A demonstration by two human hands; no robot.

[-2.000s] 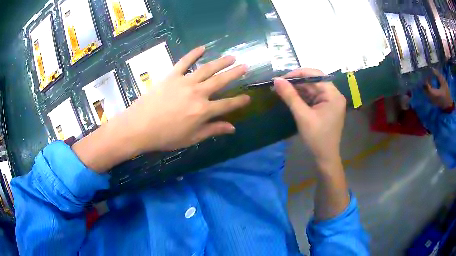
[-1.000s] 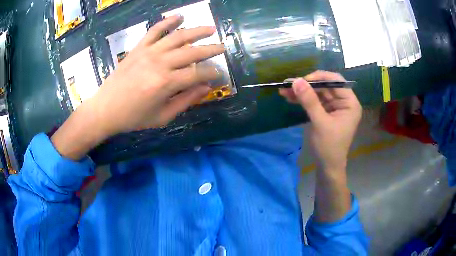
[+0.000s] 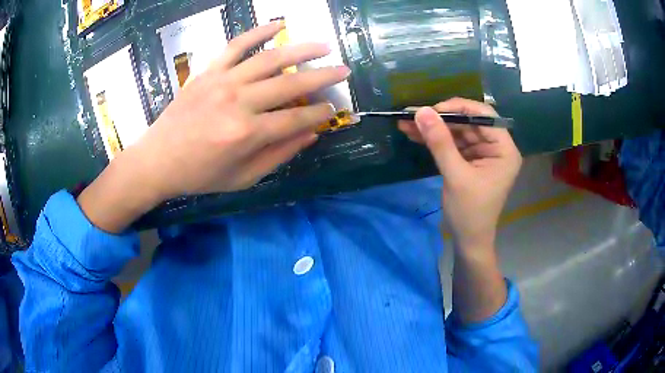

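My left hand (image 3: 226, 120) lies spread over an LCD module (image 3: 310, 29), fingers apart, partly hiding it. Whether it presses or only hovers I cannot tell. The module's orange flex end (image 3: 339, 120) shows at its lower right corner, past my fingers. My right hand (image 3: 474, 156) grips dark tweezers (image 3: 467, 118) between thumb and fingers. The tweezers' thin tip points left and is at the module's lower right corner; contact is too small to tell.
More modules (image 3: 117, 95) sit in tray pockets at left. A clear glossy film (image 3: 426, 40) and an amber patch (image 3: 434, 86) lie right of the tray. White sheets (image 3: 547, 44) lie farther right, with yellow tape (image 3: 577, 120) at the bench edge. A blue sleeve (image 3: 643, 175) shows at far right.
The view has shifted, and the tray shows farther right than at first. My left hand has gone onto the module near the tray's right end. The tweezers' tip has come to that module's corner.
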